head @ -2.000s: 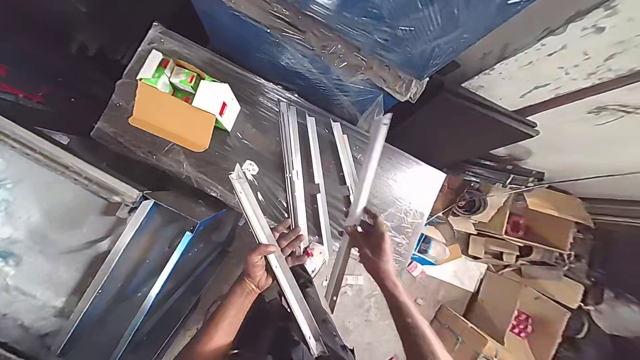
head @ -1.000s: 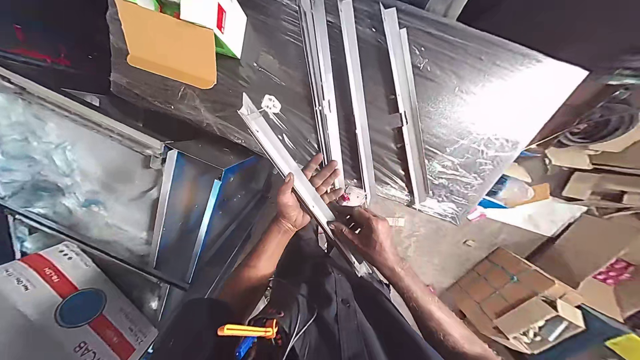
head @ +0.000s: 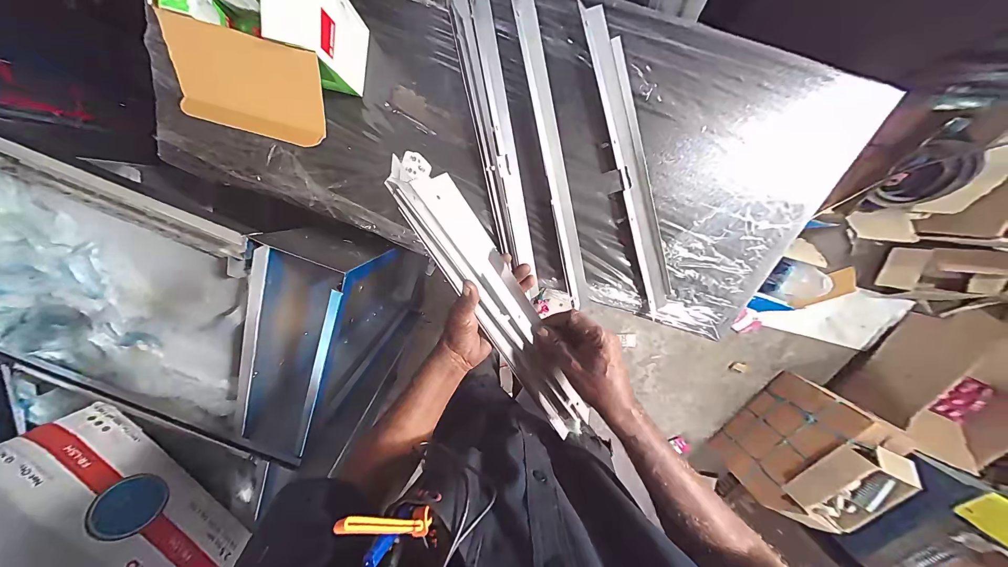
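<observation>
Slanted metal channel strips, laid against one another, are held between both hands. My left hand wraps them near the middle, thumb on the near side and fingertips showing beyond the far edge. Gripping their lower right side is my right hand, its fingers curled and partly hidden. More metal strips lie lengthwise on the plastic-wrapped dark table: a close bundle, a single strip, and a notched pair farther right. A small white plate with holes shows by the upper end of the held strips.
An open cardboard box with green and white packs stands on the table at upper left. Blue-edged sheet-metal panels are at left, above a printed carton. Open cartons crowd the floor at right. An orange-handled tool hangs at my waist.
Two seconds ago my hands held strips apart; now the strips lie together between them. My right hand has come in to the left. The view has shifted closer over the table.
</observation>
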